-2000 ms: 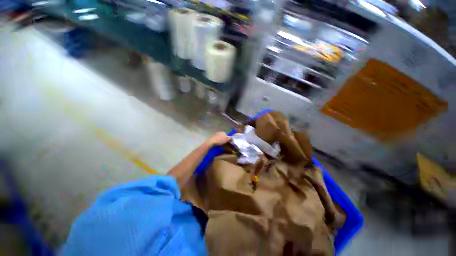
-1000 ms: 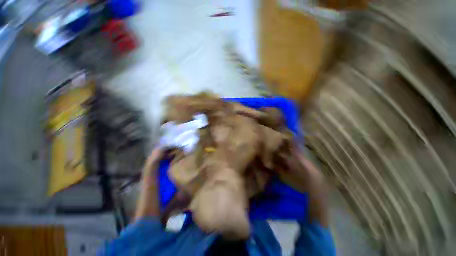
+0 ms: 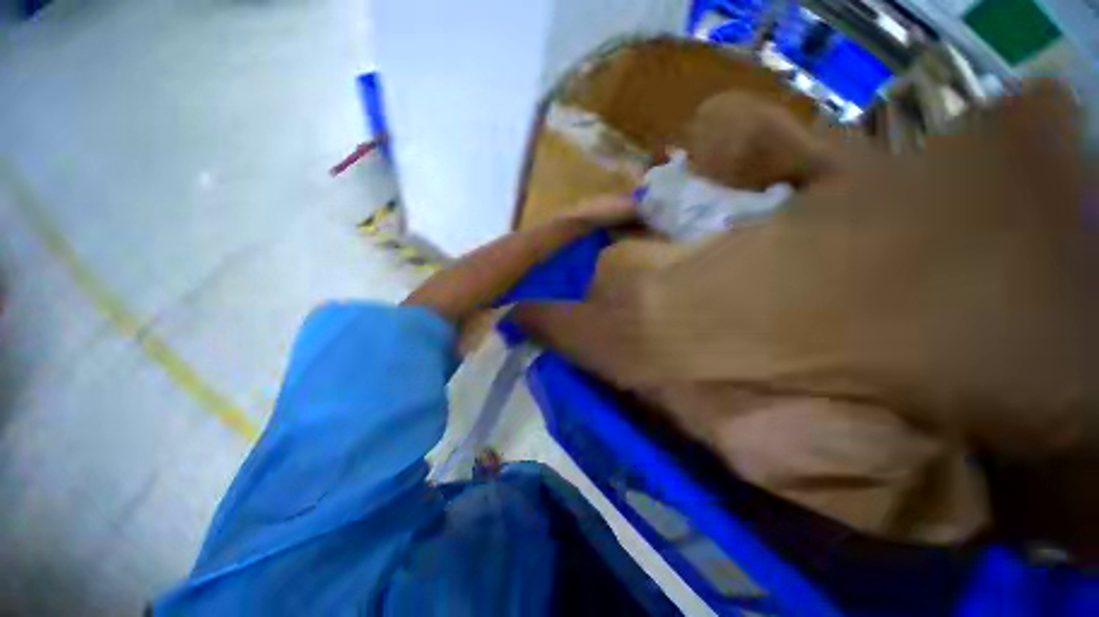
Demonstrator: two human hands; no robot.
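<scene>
The blue crate (image 3: 675,464) is tilted up in front of me, its long rim running from the centre down to the lower right. Crumpled brown kraft paper (image 3: 832,301) fills it and rises above the rim, blurred. A white paper scrap (image 3: 705,203) lies on the brown paper near the far end. My left hand (image 3: 609,215) is bare and grips the crate's far left edge beside the scrap, with my blue sleeve behind it. My right hand is not visible; paper and crate fill the right side.
A large brown carton (image 3: 566,175) with a worn, taped rim stands just beyond the crate. A white panel or column (image 3: 464,121) stands to its left, with yellow-black floor tape (image 3: 404,245) at its foot. A yellow lane line (image 3: 133,331) crosses the floor at left. Blue items show behind the carton.
The crate has gone from level before me to tilted, with its paper heaped to the right. The view has turned, and the large carton is now close ahead. My right hand has left the view.
</scene>
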